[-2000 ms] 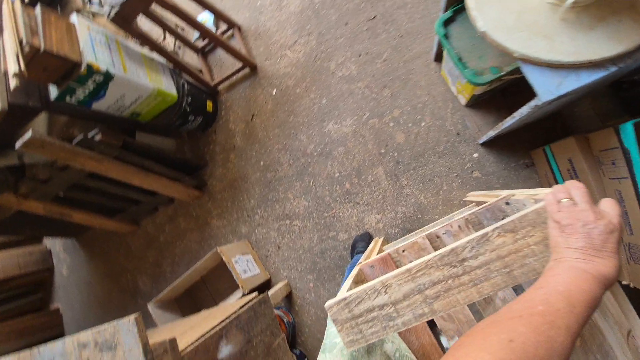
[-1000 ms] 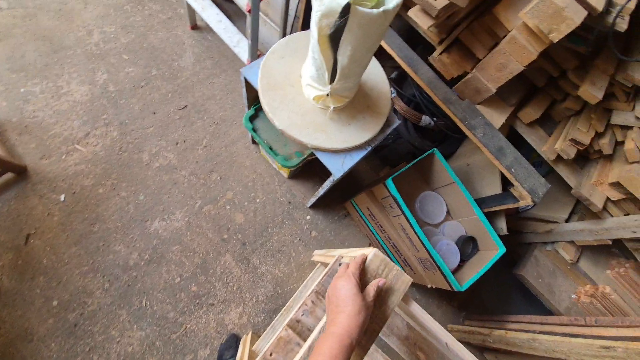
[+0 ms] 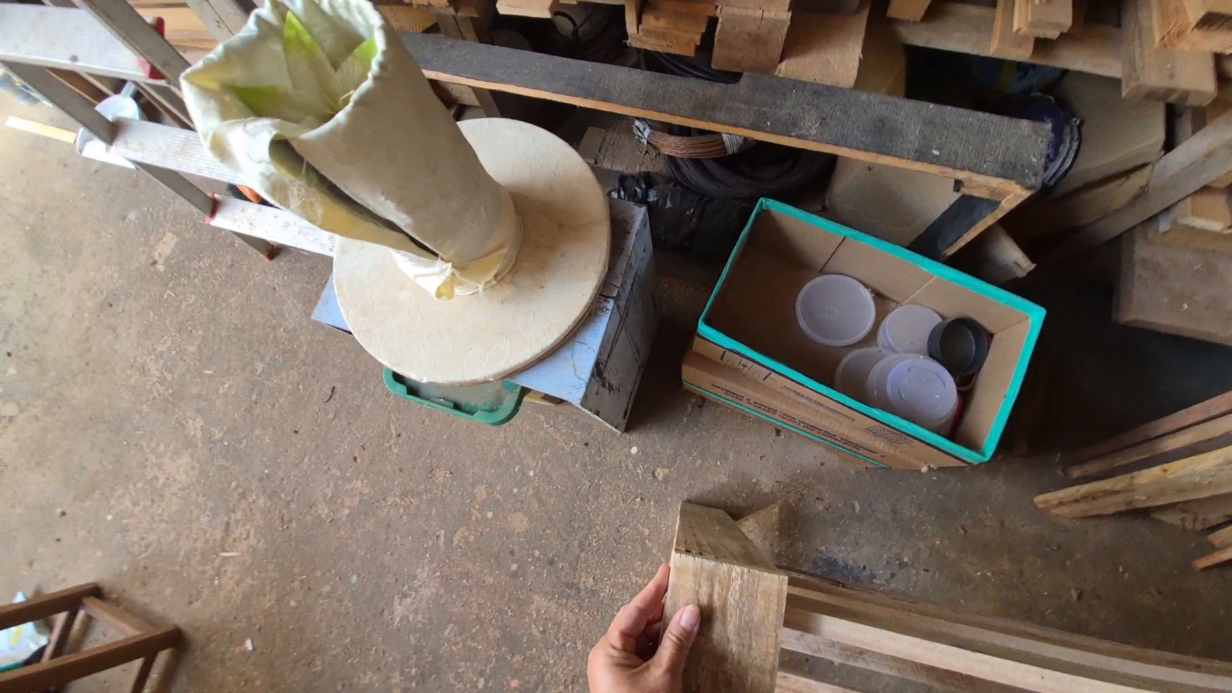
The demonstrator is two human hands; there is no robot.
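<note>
My left hand point(image 3: 647, 635) enters at the bottom edge, its thumb on the face of a wooden board point(image 3: 729, 616) and its fingers around the left edge. This board is the end of a slatted wooden frame, whose long slats point(image 3: 924, 637) run off toward the lower right. An angled wooden piece point(image 3: 717, 532) juts out at the board's top end. Most of the frame lies outside the view, and my right hand does not show.
A cardboard box with green-taped edges point(image 3: 871, 241) holds plastic lids. Left of it, a round board point(image 3: 563, 241) bearing a cloth-wrapped roll point(image 3: 404, 144) rests on a metal stand point(image 3: 626, 318). Further around are an aluminium ladder point(image 3: 274, 223), stacked lumber point(image 3: 784, 43) and a wooden stool point(image 3: 115, 626).
The view has swung to the right, toward the taped box and the lumber. My left hand keeps hold of the wooden frame, whose slats now extend rightward from the hand.
</note>
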